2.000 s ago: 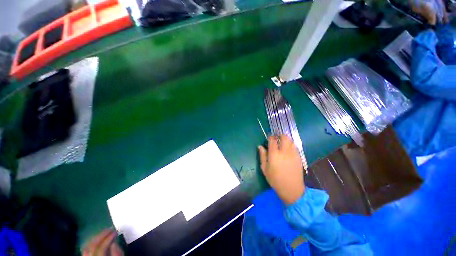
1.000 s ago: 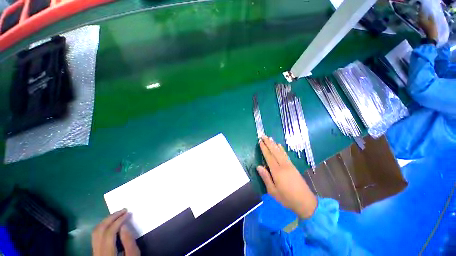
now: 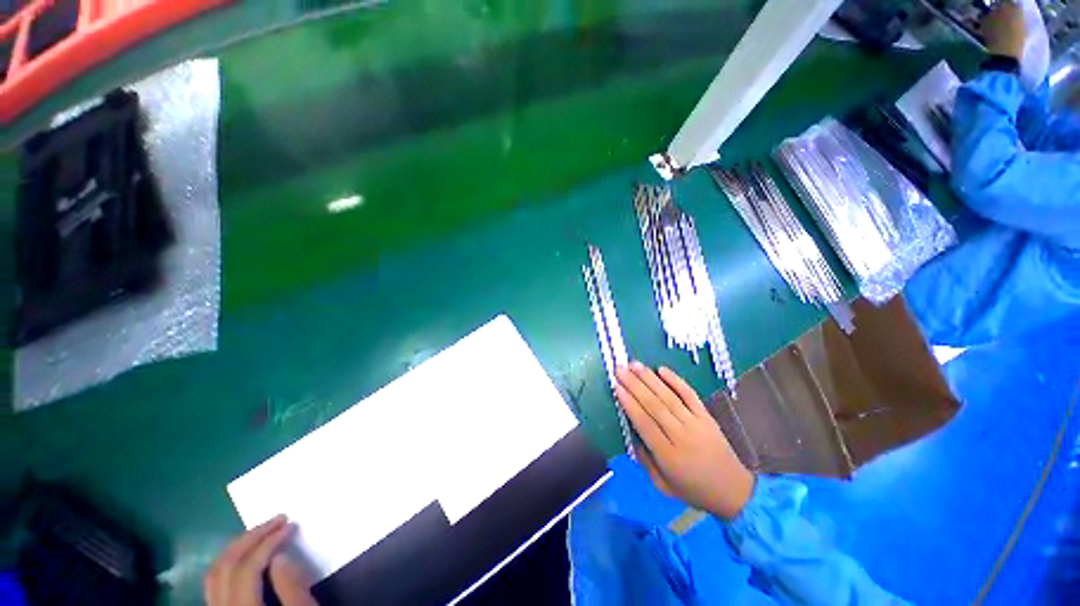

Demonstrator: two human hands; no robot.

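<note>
Thin silvery metal strips (image 3: 602, 302) lie in a narrow group on the green bench, right of the work sheet. My right hand (image 3: 681, 438) lies over their lower part, fingers straight and close together, touching them; its thumb and any grip are hidden. The white work sheet (image 3: 415, 420) with a stepped black lower section lies in front of me. My left hand (image 3: 258, 568), cut off by the bottom edge, rests its fingers at the sheet's lower left corner; whether it grips anything is unclear.
Fanned strip bundles (image 3: 685, 278) and bagged strips (image 3: 865, 213) lie right, near a white upright (image 3: 752, 83). An open cardboard box (image 3: 841, 391) is below the bench edge. A black housing (image 3: 89, 219) on bubble wrap (image 3: 190, 272) lies left. A person's blue sleeve (image 3: 1007, 154) is at right.
My right hand has left the fanned bundle for a separate narrow group, now spread into visible strips. My left hand has come further over the sheet's corner. The view has shifted.
</note>
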